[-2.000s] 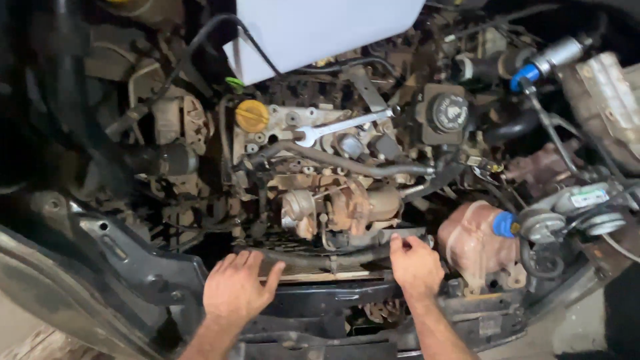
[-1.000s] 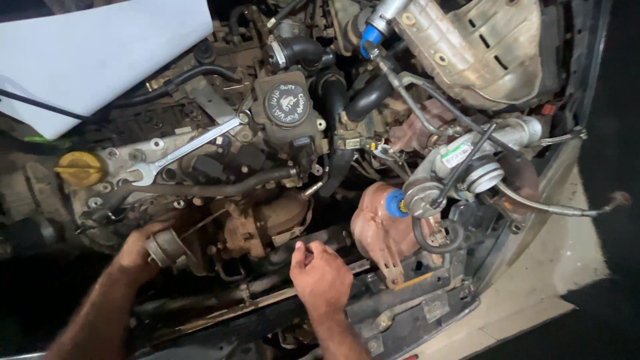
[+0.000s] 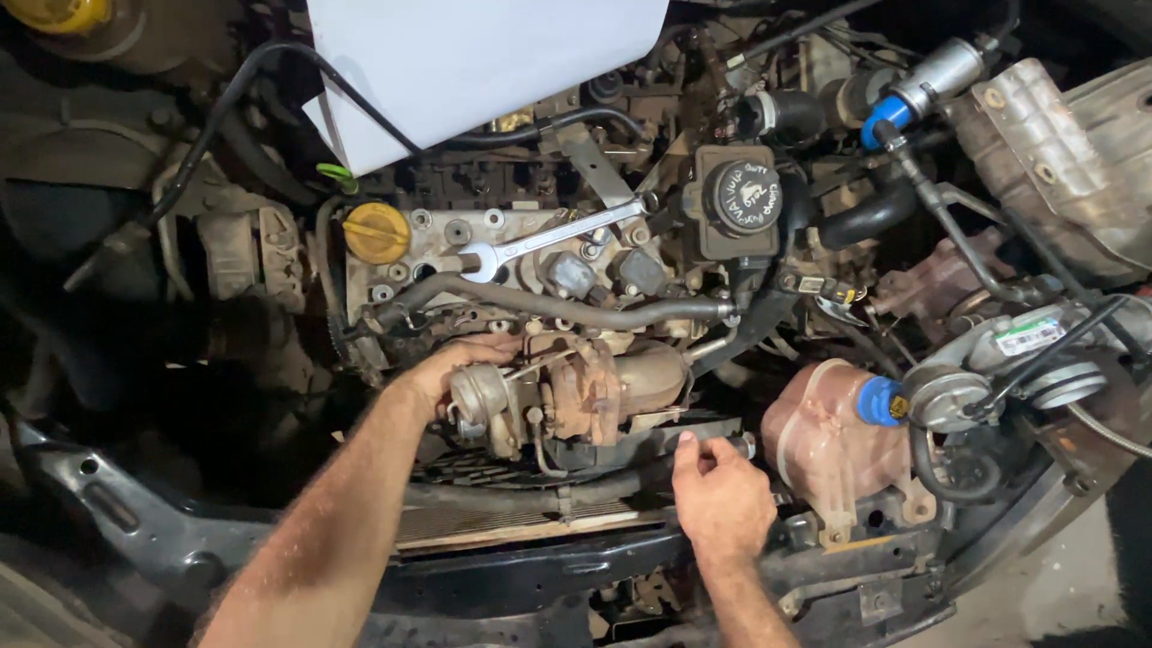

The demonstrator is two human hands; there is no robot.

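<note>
My left hand reaches in behind the round metal actuator of a rusty turbocharger; its fingertips are partly hidden between that part and the engine. To the right and lower, my right hand has its fingers curled beside a dark hose, below the turbocharger's right end; whether it grips anything cannot be told. A combination wrench lies across the engine's valve cover, right of a yellow oil filler cap. A rubber hose runs between the wrench and the turbocharger.
A white sheet covers the back of the engine. At right are a pinkish coolant tank with a blue cap, another turbocharger assembly and a metal heat shield. The black front crossmember runs below the hands.
My left hand has moved from the front edge, where it was two seconds ago, up to the turbocharger's actuator. My right hand remains near the hose. The view swung right and back.
</note>
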